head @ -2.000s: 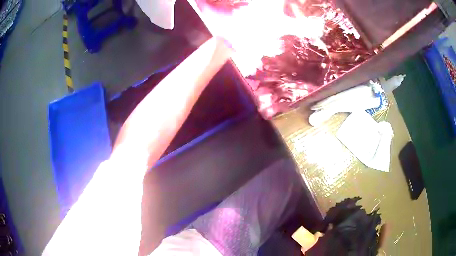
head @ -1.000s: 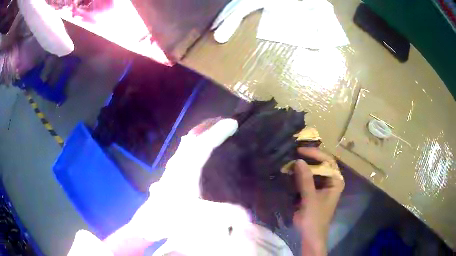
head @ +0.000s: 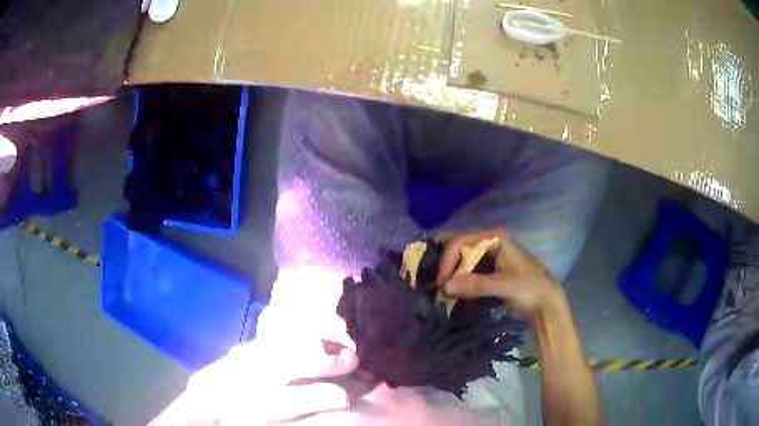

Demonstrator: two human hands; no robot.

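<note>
A black spiky moulded part (head: 416, 333) is held over my lap, its jagged tips towards the lower right. Two tan prongs (head: 414, 260) stand out of its upper side. My right hand (head: 499, 279), bare, pinches the right prong between thumb and fingers. My left hand (head: 333, 354) is washed out by glare at the part's left side; it holds the part there, with some fingertips showing and the rest hidden or overexposed.
A white dish (head: 533, 27) with a thin stick across it lies on a spotted cardboard pad (head: 533, 79) on the brown tabletop (head: 316, 42). A blue crate (head: 171, 287) and another with black contents (head: 237, 158) are at left. A blue stool (head: 678, 270) is at right.
The view has swung down and right, so the box, phone and spare gloves have largely left view. The spiky part is now lower over my lap, its prongs pointing up, still in both hands.
</note>
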